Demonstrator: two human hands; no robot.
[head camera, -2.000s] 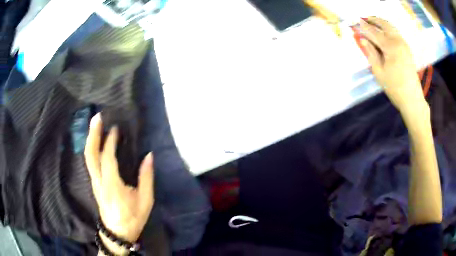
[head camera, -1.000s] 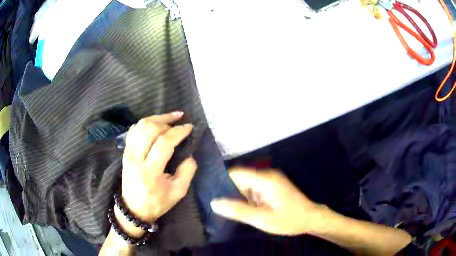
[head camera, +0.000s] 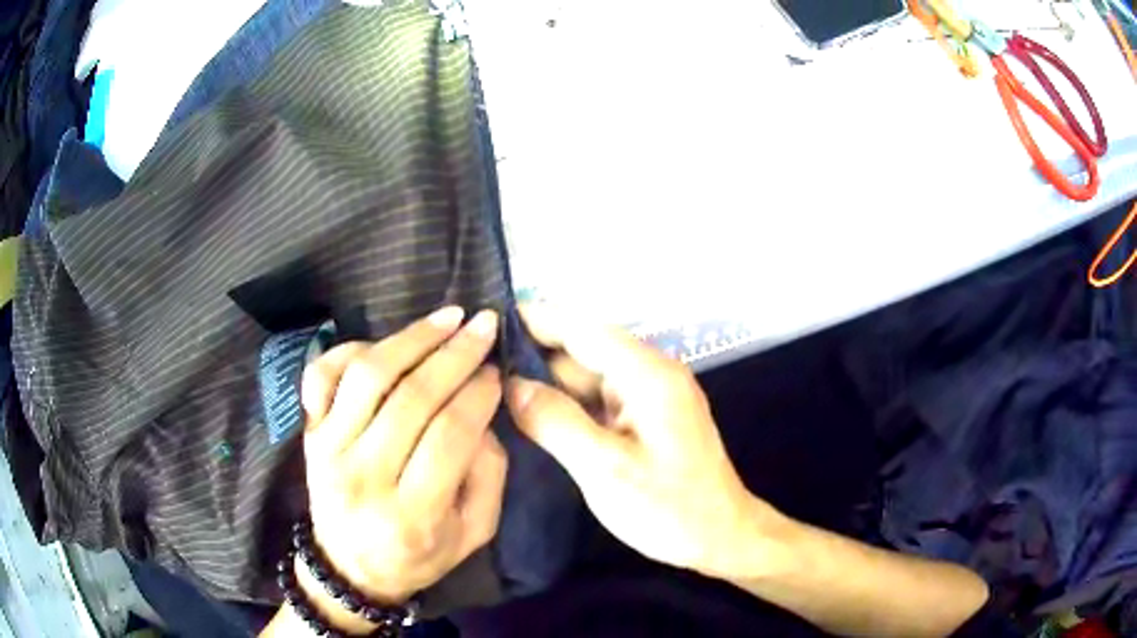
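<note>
The striped dark fabric (head camera: 249, 212) lies bunched over the left part of the white table and hangs past its front edge. Its navy edge band (head camera: 534, 499) runs along its right side. My left hand (head camera: 405, 455), with dark bead bracelets, presses on the striped cloth with its fingertips at the edge. My right hand (head camera: 636, 436) pinches the navy edge between thumb and fingers, just right of my left fingertips. A black care label (head camera: 284, 386) with pale print shows on the cloth left of my left hand, partly covered by it.
Red-handled scissors (head camera: 1047, 119) lie on the white table (head camera: 698, 175) at the upper right. A black smartphone (head camera: 842, 15) is beside them. An orange cord loop (head camera: 1113, 259) hangs at the right edge. Dark garments (head camera: 997, 399) are piled at the lower right.
My right hand has left the scissors, come over to the cloth's navy edge and moved up along it to close on it. My left hand has moved right to that edge.
</note>
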